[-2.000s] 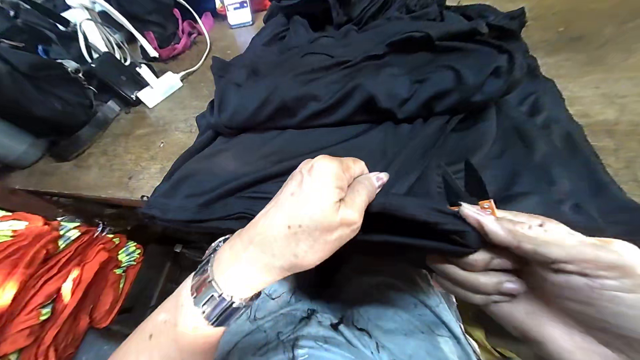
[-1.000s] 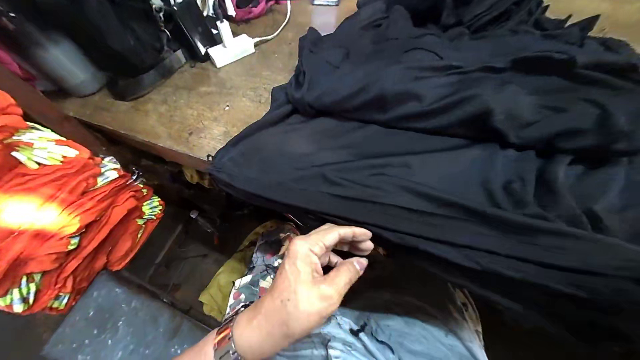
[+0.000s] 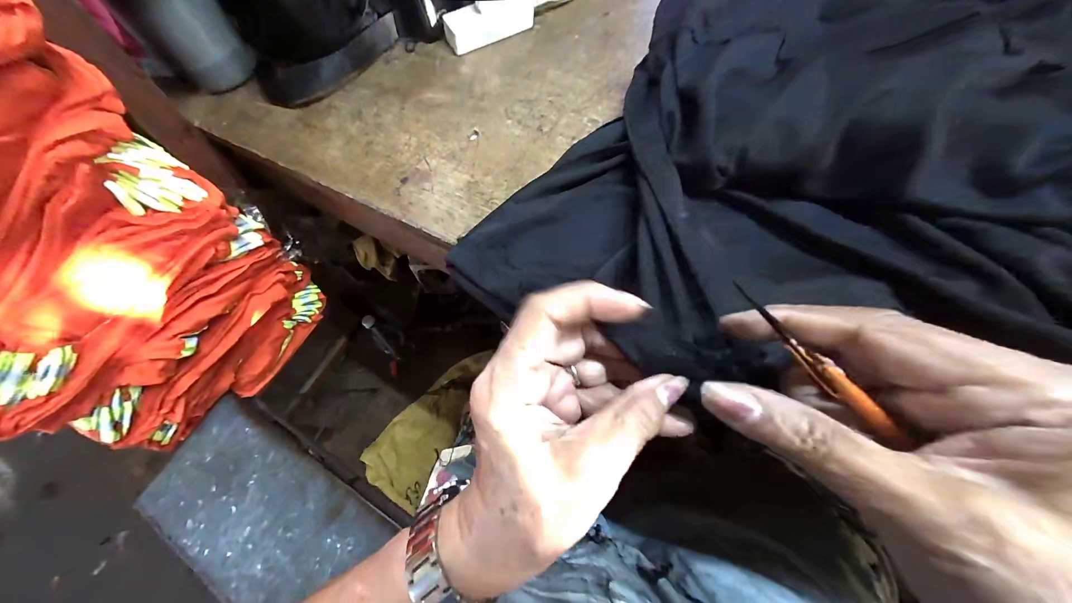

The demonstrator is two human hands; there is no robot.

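Observation:
Black fabric lies in folds over the table, and its near edge hangs down toward my lap. My left hand, with a metal watch at the wrist, is at this edge, its thumb and fingers around the cloth. Close beside it, my right hand pinches the same edge between thumb and index finger. Small thread snips with an orange handle rest in the right palm, their dark pointed blades directed up and left. The fingertips under the cloth are partly hidden.
A wooden table carries a white power adapter and a dark bag at the back. Orange patterned fabric is heaped at the left, above a grey speckled surface. Yellowish cloth lies below the table edge.
My right hand, out of view one second ago, is back at the black cloth with the snips. The left hand has come to the cloth edge from below it. The view has turned left.

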